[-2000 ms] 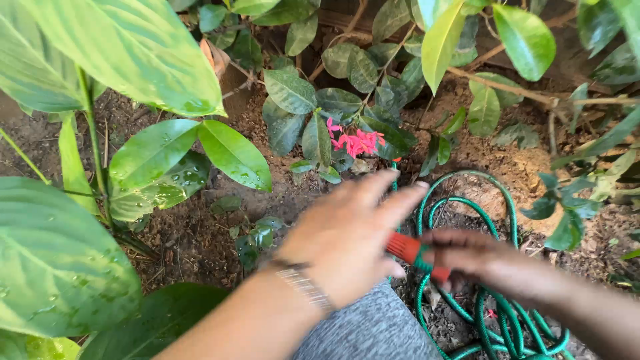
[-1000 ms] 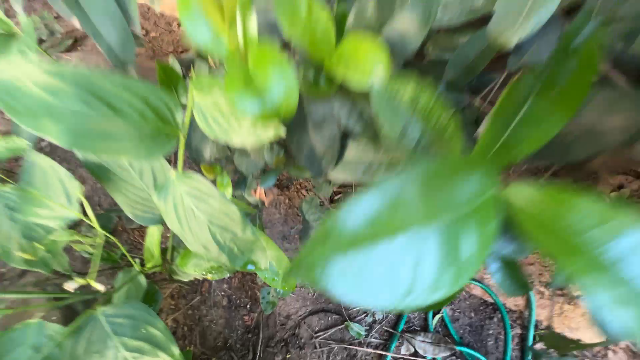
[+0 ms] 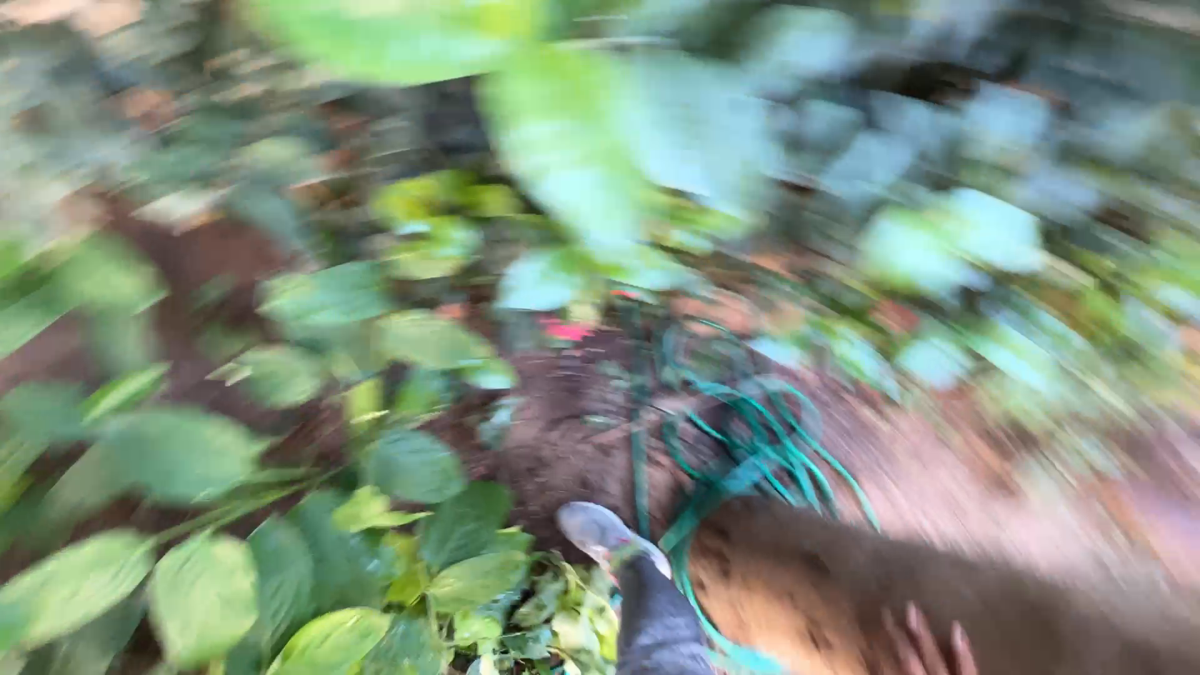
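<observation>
Only the fingers of my right hand (image 3: 928, 642) show, at the bottom edge right of centre, blurred and apart; nothing is seen between them, and the palm is out of view. They are over bare brown soil, to the right of the green garden hose (image 3: 764, 441), which lies in loose loops on the ground. A length of that hose runs down past my shoe (image 3: 600, 530) and trouser leg. My left hand is out of the picture. A blurred pink flower (image 3: 566, 329) lies or grows near the middle, left of the hose.
Broad-leaved green plants (image 3: 202, 591) crowd the left side. Large blurred leaves (image 3: 581, 141) hang close to the camera at the top. More foliage (image 3: 947, 244) spans the upper right. A raised soil edge (image 3: 844, 572) runs toward the lower right.
Two seconds ago both my hands were together at a red-orange hose fitting; now only right-hand fingers show, at the bottom edge. The view has swung and widened, bringing my shoe into sight.
</observation>
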